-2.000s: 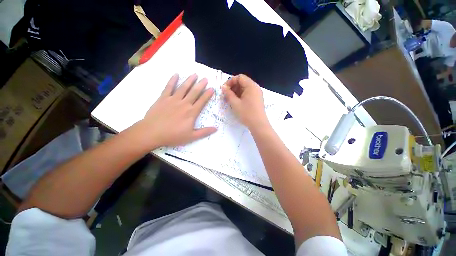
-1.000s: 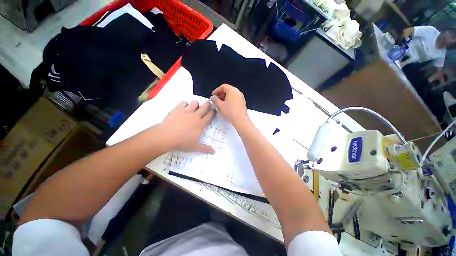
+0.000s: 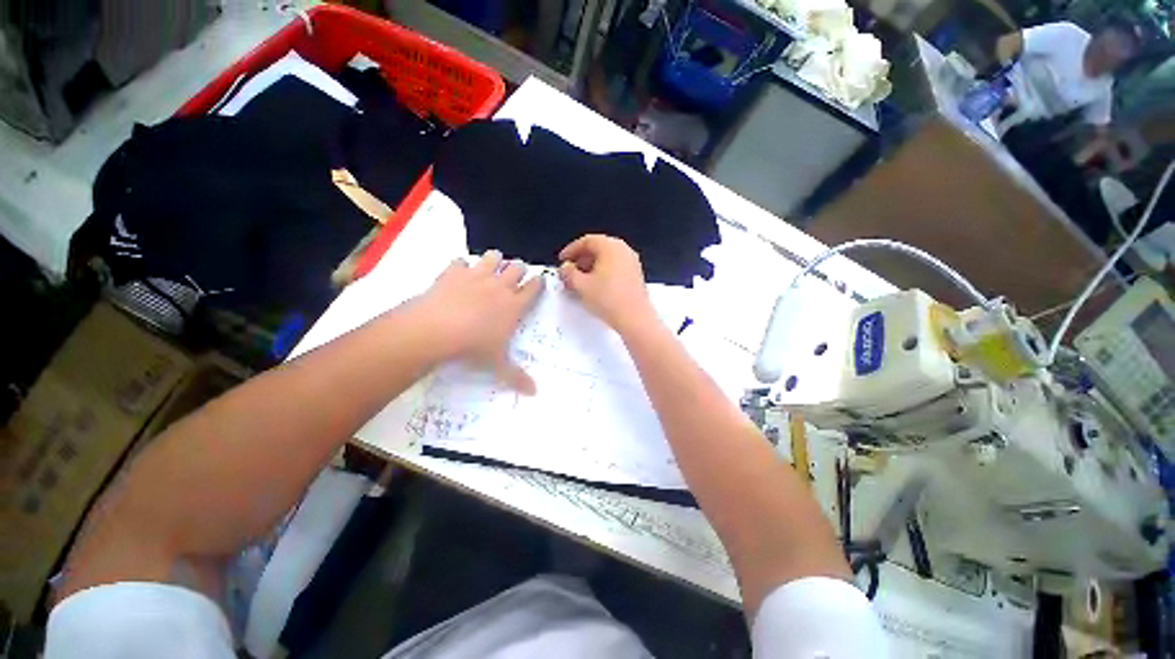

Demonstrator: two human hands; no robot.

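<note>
A white marked sheet point(image 3: 580, 386) lies on the table, covered in fine pen lines. A black cut panel point(image 3: 580, 200) with notched edges lies beyond it, its near edge meeting the sheet. A dark strip point(image 3: 554, 476) shows along the sheet's near edge. My left hand point(image 3: 487, 313) lies flat on the sheet, fingers apart, holding nothing. My right hand point(image 3: 603, 274) pinches at the sheet's far edge beside the black panel, thumb and fingertips together; what is between them is too small to tell.
A red basket point(image 3: 419, 80) with black pieces stands at left, a tan strip point(image 3: 361, 196) near its edge. The sewing machine point(image 3: 889, 361) and its lamp point(image 3: 777, 337) are at right. A cardboard box point(image 3: 97, 425) is lower left. A person point(image 3: 1063, 77) sits at upper right.
The view has shifted, showing more of the basket and control panel. My right hand has moved slightly right along the sheet's far edge, away from my left fingertips. My left hand stays on the sheet.
</note>
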